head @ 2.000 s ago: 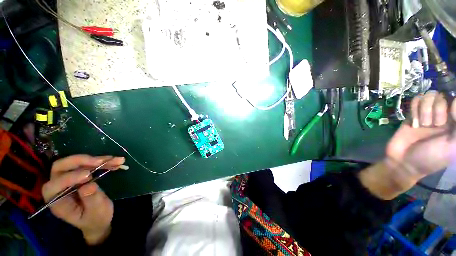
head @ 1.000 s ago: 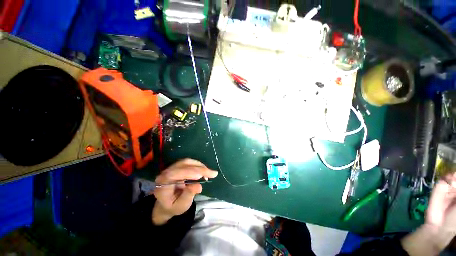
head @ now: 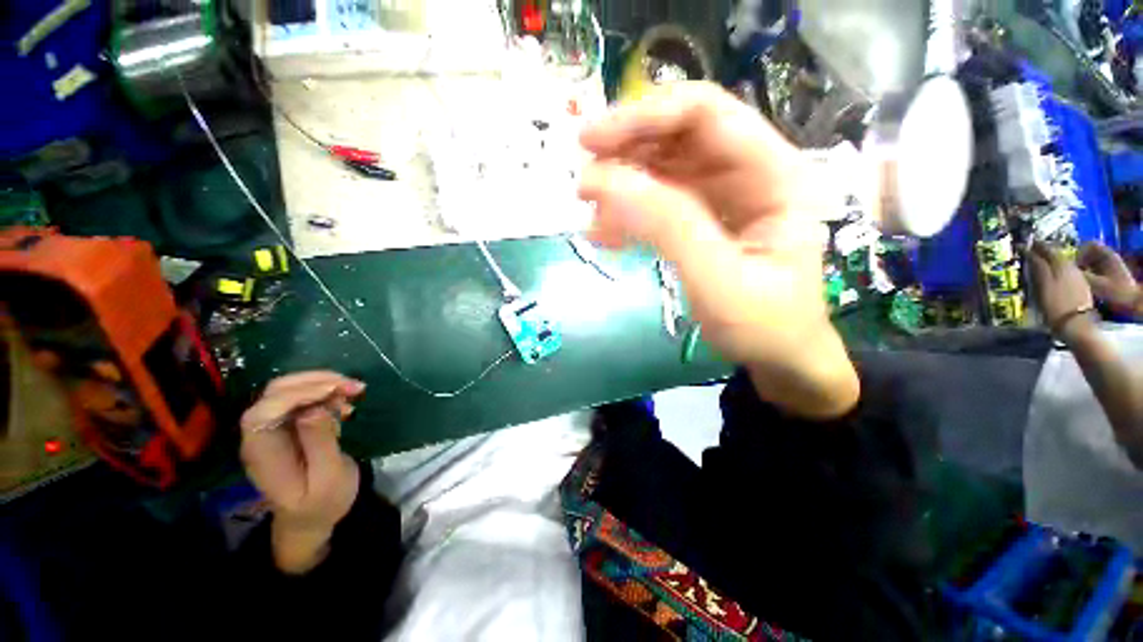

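The teal circuit board [head: 533,331] lies on the dark green bench, with a white cable [head: 496,268] at its upper edge. My left hand [head: 301,454] is left of and below the board, fingers closed around thin tweezers [head: 291,416] that show only faintly. A thin solder wire [head: 341,305] curves from the spool [head: 163,40] at the upper left and ends by the board. My right hand [head: 740,238] is raised at upper centre-right, blurred, thumb and fingers apart. I see nothing held in it. It hides part of the bench and the green-handled tool [head: 689,341].
A pale mat [head: 364,207] holds red and black clips [head: 360,161]. An orange-cased meter [head: 107,326] stands left. A shiny round funnel-like object [head: 934,157] is right of my right hand. Another person's hands [head: 1078,295] are at the far right.
My right hand has moved from the far right, inward and up in front of the mat's right side. My left hand still holds the tweezers. The view has shifted; another person's hands now show.
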